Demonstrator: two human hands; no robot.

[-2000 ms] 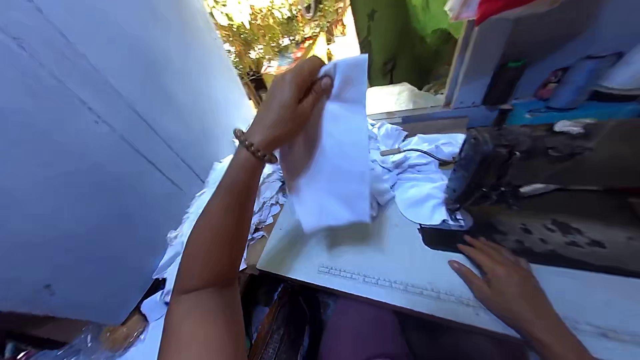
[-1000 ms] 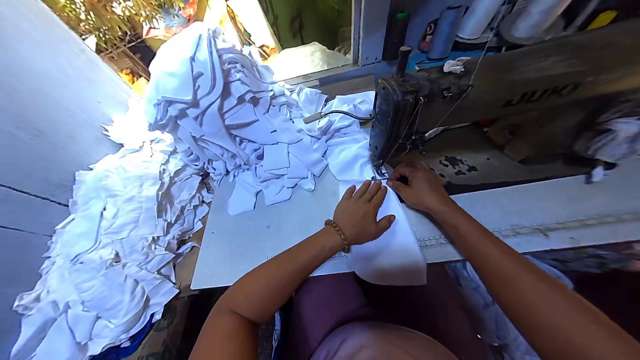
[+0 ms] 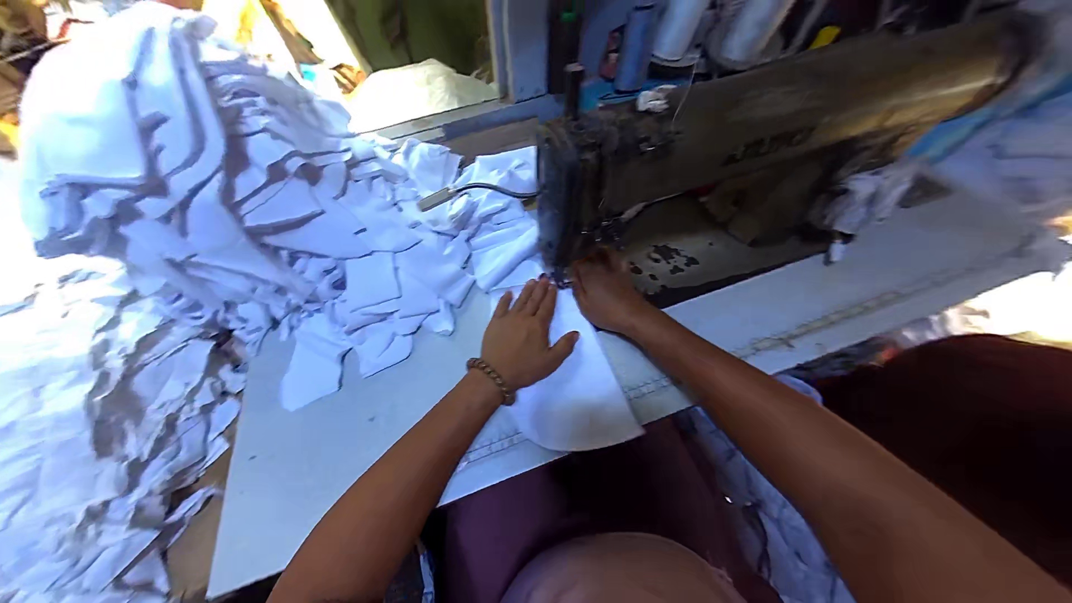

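A white fabric piece [image 3: 578, 385] lies under the needle area of a Juki sewing machine [image 3: 712, 142], its rounded lower end hanging slightly over the table's front edge. My left hand [image 3: 523, 335], with a beaded bracelet at the wrist, presses flat on this piece with fingers spread, just in front of the presser foot. Close to the needle on the right, my right hand [image 3: 607, 293] has its fingers bent at the fabric's edge; its fingertips are partly hidden by the machine head. Whether they pinch the cloth is unclear.
A large heap of white fabric pieces [image 3: 276, 193] covers the back left, and more hang down at the left [image 3: 75, 419]. A thin bent metal arm with a pale end [image 3: 437, 198] reaches left from the machine. Thread cones [image 3: 680, 29] stand behind it. The table [image 3: 310, 469] bears a printed ruler strip.
Two seconds ago my left hand held a white piece up in the air; now it lies flat on cloth at the needle. My right hand has moved from the table's front to beside the needle.
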